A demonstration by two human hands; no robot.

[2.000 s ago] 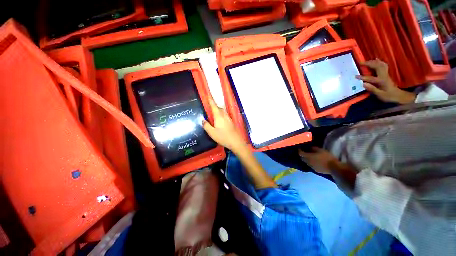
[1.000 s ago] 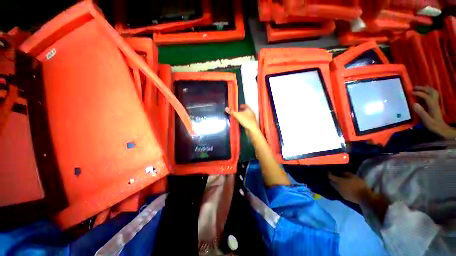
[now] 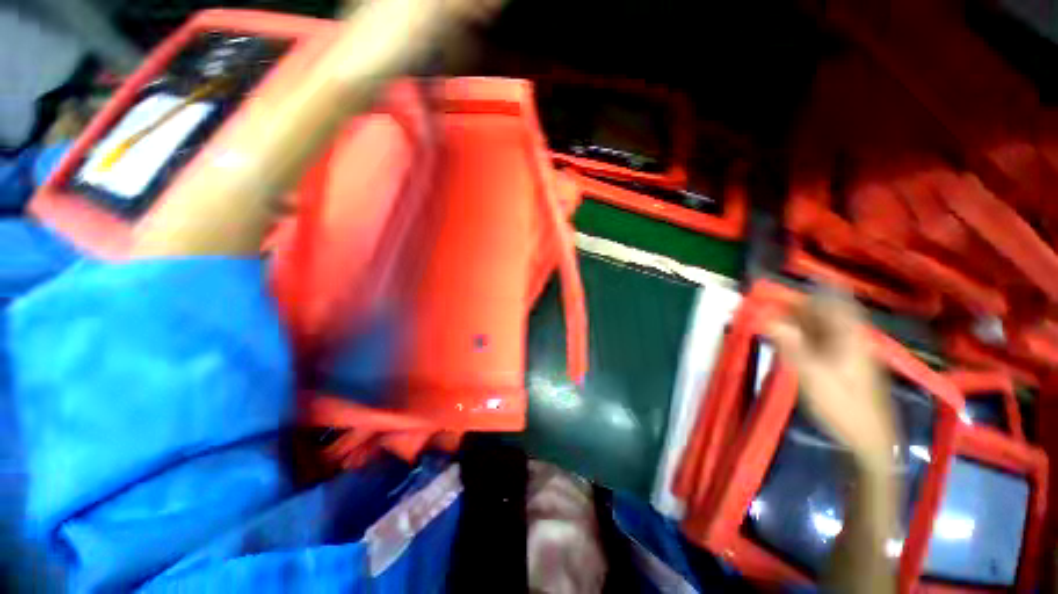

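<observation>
My right hand (image 3: 830, 348), blurred, grips the upper edge of a red-orange foam tray (image 3: 754, 453) at the right. A dark-screened tablet (image 3: 812, 487) lies in this tray, partly hidden by my hand and forearm. My left hand (image 3: 429, 17) is blurred at the top edge and partly cut off; its fingers cannot be made out. My left forearm crosses in front of a tray with an open-back tablet (image 3: 151, 139) at the upper left. A white battery and a yellow-orange flex cable show in it.
Empty foam trays (image 3: 476, 255) stand left of centre, with a loose foam strip (image 3: 572, 302) hanging down. The green bench (image 3: 603, 360) shows in the middle. A lit tablet (image 3: 980, 522) is at the lower right. More trays are stacked behind and at the right.
The view has swung left. The tray with the dark-screened tablet has moved right with my right hand, off the green bench and over the neighbouring tray's place. My left arm has come into view.
</observation>
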